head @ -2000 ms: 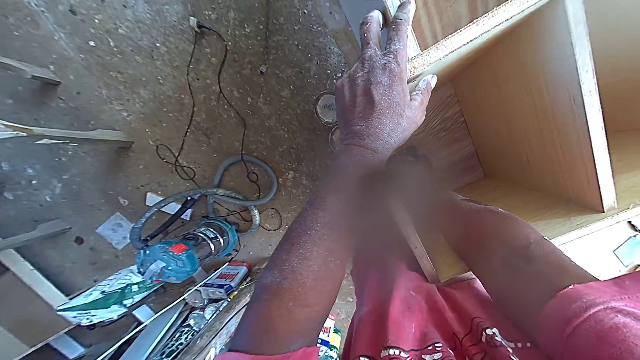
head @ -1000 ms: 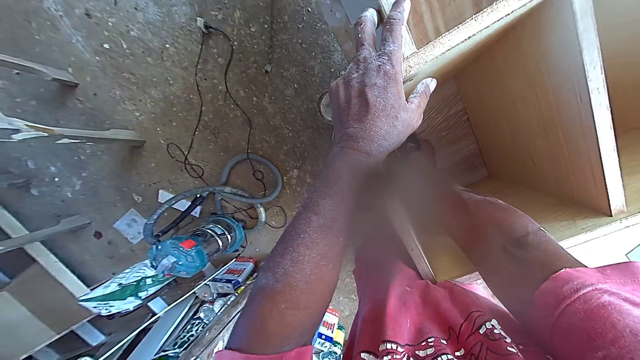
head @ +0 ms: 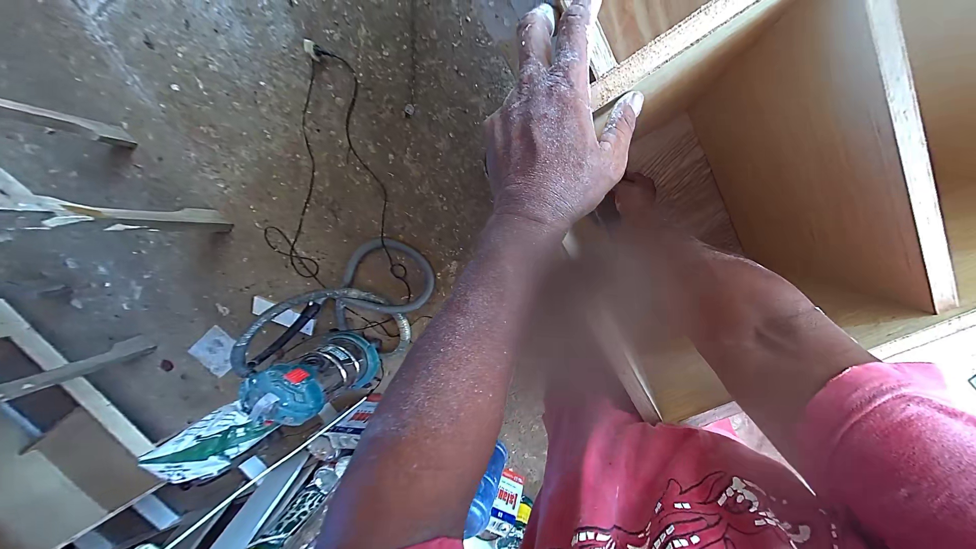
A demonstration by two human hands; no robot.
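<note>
A box-like plywood cabinet [head: 808, 168] with open compartments fills the right side. My left hand [head: 557, 137], coated in pale dust, lies over the cabinet's upper left edge. Its thumb reaches the inner side of the edge panel, and its other fingers extend along the outside toward the top of the view. Below and behind it, my right hand [head: 637, 197] is mostly hidden by the left hand and a blurred patch; only a finger part shows beside the lower panel [head: 629, 366]. What the right hand holds, if anything, cannot be seen.
On the concrete floor [head: 206, 137] at left lie a teal power tool [head: 286, 393], a grey hose [head: 389, 309] and a black cord [head: 309, 152]. Wooden frame pieces [head: 84, 396] stand far left. A blue plastic bottle [head: 486, 492] and a printed carton [head: 507, 499] are at bottom centre.
</note>
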